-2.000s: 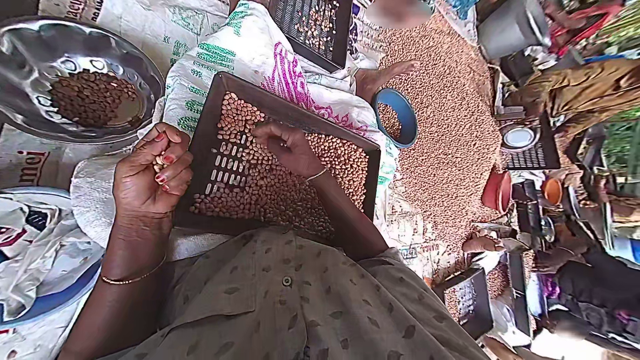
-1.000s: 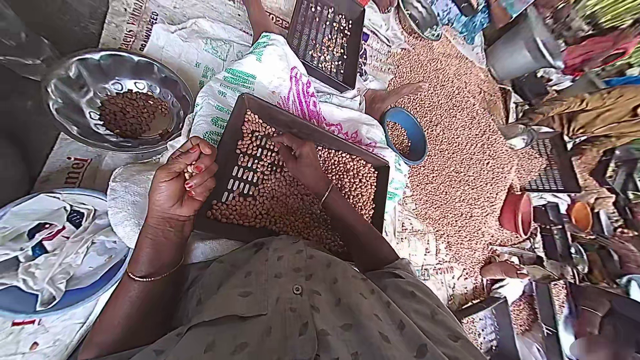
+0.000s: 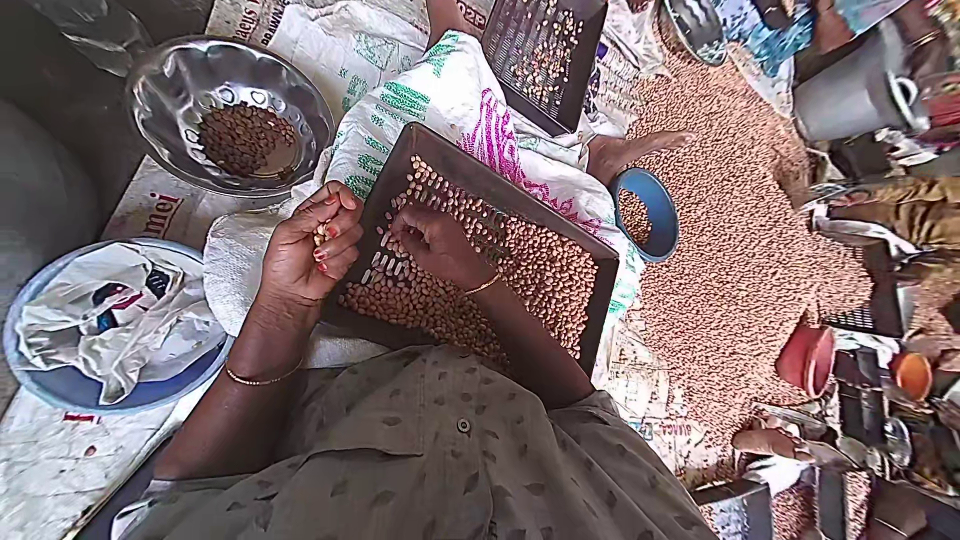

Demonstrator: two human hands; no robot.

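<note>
A dark plastic tray [image 3: 510, 184] with a slotted bottom lies tilted across my lap on a white woven sack [image 3: 420, 97]. Shelled peanuts [image 3: 551, 277] cover most of it, and slots show at its left side. My left hand [image 3: 315, 244], left of the tray, is curled around a few pale peanuts [image 3: 322, 234]. Inside the tray, my right hand [image 3: 431, 240] reaches down with its fingertips at the peanuts near the bare slots; whether it pinches one is hidden. A shiny metal bowl [image 3: 300, 82] at the upper left holds a heap of darker peanuts [image 3: 244, 139].
A blue basin [image 3: 22, 315] holding white plastic bags stands at the left. Right of the tray are a blue bowl [image 3: 664, 217] with peanuts and a large spread of peanuts [image 3: 720, 225]. Another dark tray [image 3: 570, 82] lies ahead. Other people, a grey bucket [image 3: 851, 90] and a red bowl [image 3: 806, 360] are farther right.
My right hand has moved left over the tray toward the bare slots. My left hand stays curled around peanuts beside the tray.
</note>
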